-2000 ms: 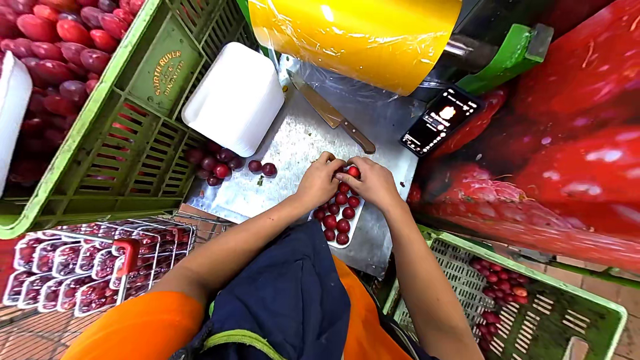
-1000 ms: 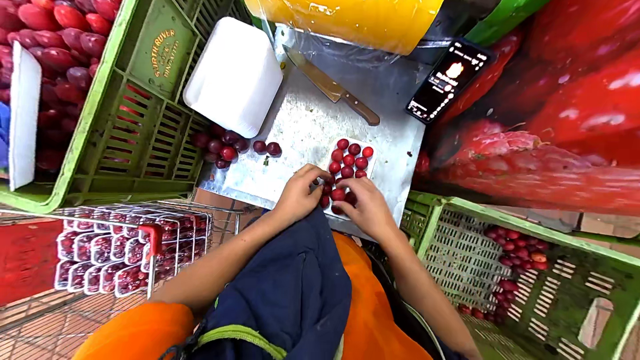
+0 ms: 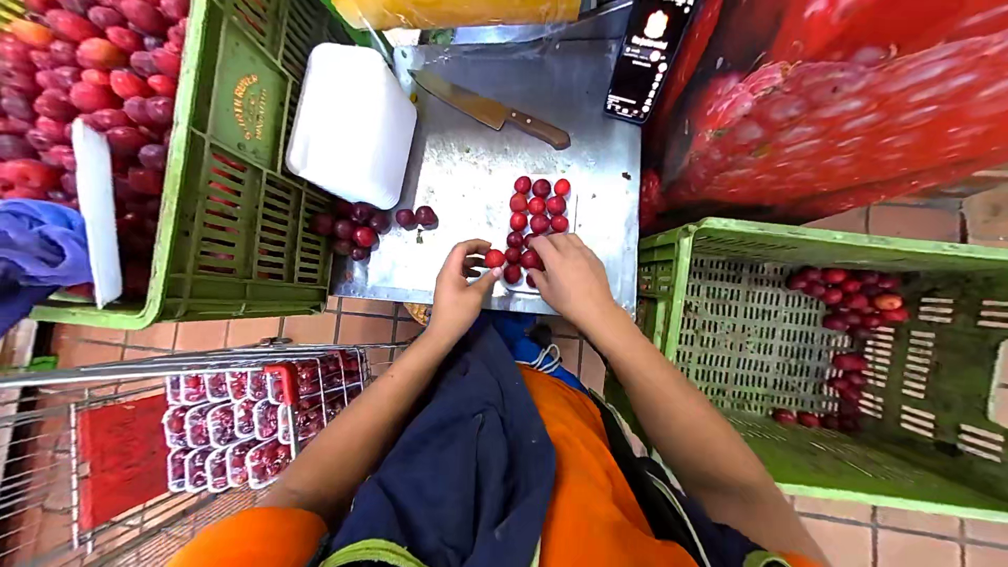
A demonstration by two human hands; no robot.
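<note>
On the metal work surface (image 3: 465,181), red plums (image 3: 539,206) stand in rows on a narrow white foam tray (image 3: 521,288). My left hand (image 3: 463,279) grips one red plum (image 3: 494,258) between thumb and finger at the tray's near left side. Over the near right part of the tray lies my right hand (image 3: 568,272), its fingertips against a plum (image 3: 531,259); they partly hide the plums there. Two dark plums (image 3: 416,217) rest farther left, and a cluster of them (image 3: 354,227) sits beside a stack of white foam trays (image 3: 352,122).
A kitchen knife (image 3: 492,110) with a wooden handle lies beyond the tray, a phone (image 3: 650,59) at the back right. Green crates (image 3: 236,157) of plums flank the surface, the right crate (image 3: 756,236) lower. A shopping cart (image 3: 315,354) at lower left holds wrapped plum packs (image 3: 228,429).
My left hand has moved from the plums on the tray to its left side and now has a plum between its fingers. The view has shifted somewhat.
</note>
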